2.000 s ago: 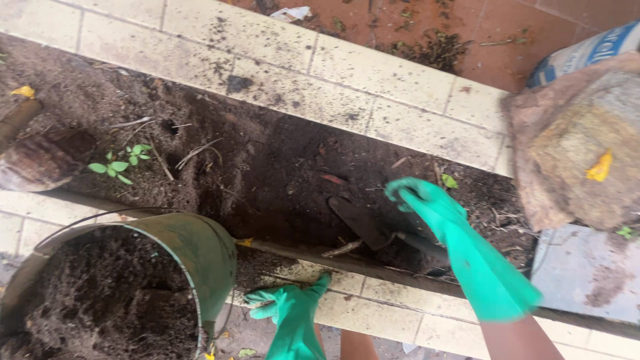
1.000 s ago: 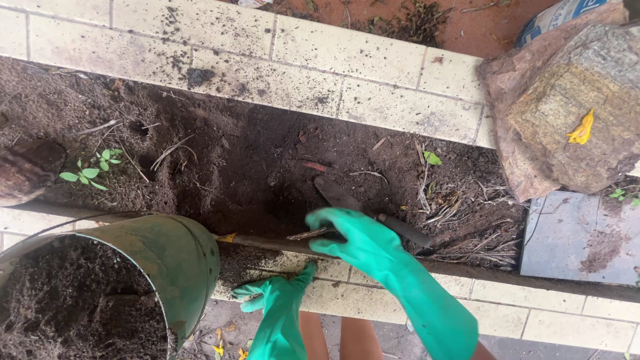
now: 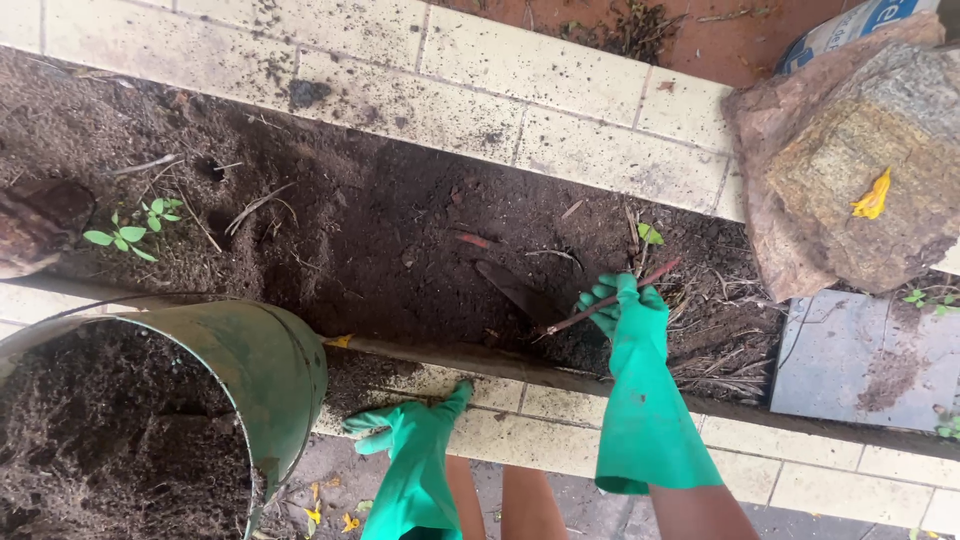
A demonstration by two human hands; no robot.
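Note:
My right hand, in a green rubber glove, grips a reddish-brown stick over the soil of the planter bed. Just left of it, a dark trowel blade lies in the soil; its handle is hidden. In another green glove, my left hand rests with fingers spread on the cream tiled edge, holding nothing. Left of that hand stands a green bucket filled with dark soil and roots.
A large rock with a yellow flower sits at the right, above a grey slab. Seedlings grow near a brown object at the left. Soil is scattered on the far tiled edge. A partly hidden bag or container stands behind the rock.
My right hand has moved right from beside the near wall of the bed and now holds the stick up. My left hand stays on the tiled edge.

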